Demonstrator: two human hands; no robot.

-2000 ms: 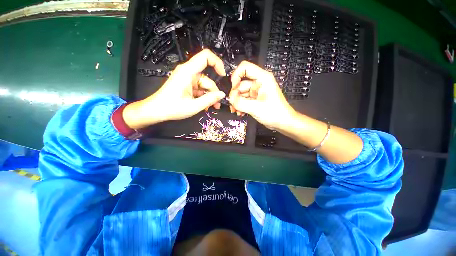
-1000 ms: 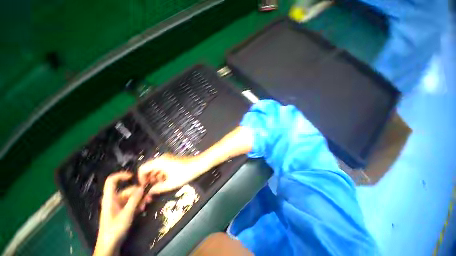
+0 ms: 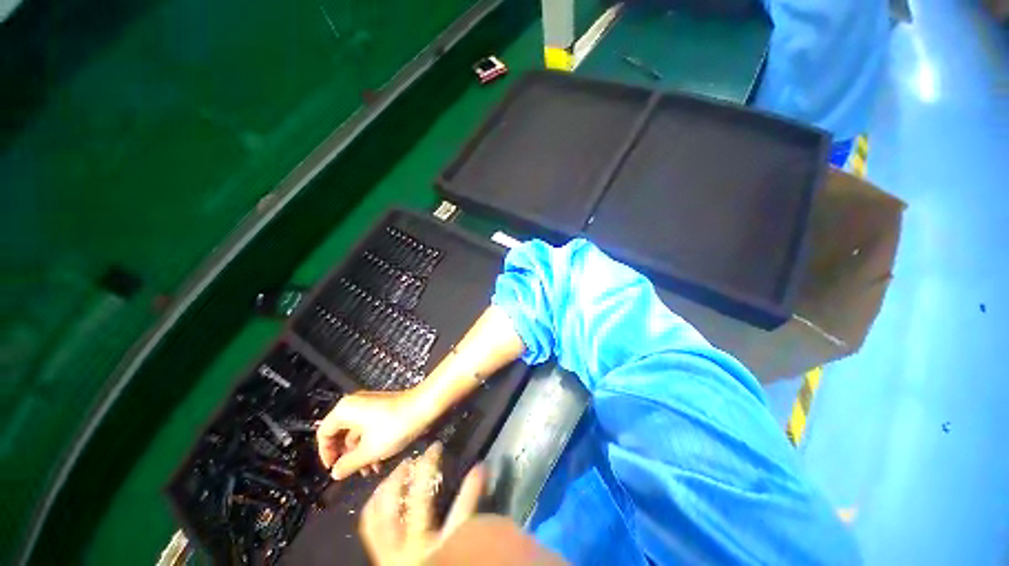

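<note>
My right hand (image 3: pixel 371 431) is over the divided black tray (image 3: pixel 470 437), fingertips curled together; a tiny bright spot shows at them, but what they hold is unclear. My left hand (image 3: pixel 404 520) is blurred and cut off by the bottom edge and my face, fingers apart over the loose gold pins (image 3: pixel 420 483), which it partly hides. Jumbled black plastic housings (image 3: pixel 249 481) lie in the tray's left compartment. Assembled pieces (image 3: pixel 371 315) lie in close rows in the right compartment.
An empty two-compartment tray (image 3: pixel 708 188) lies beyond the working tray, above brown cardboard (image 3: pixel 857 254). A dark object (image 3: pixel 282 301) and a small red-and-white item (image 3: pixel 489 70) lie by the green belt's rail. A person's blue sleeve (image 3: pixel 824 66) is at the top right.
The view has swung, bringing the empty tray fully into sight. My left hand has come away from my right hand and moved to the pins, its fingers now spread.
</note>
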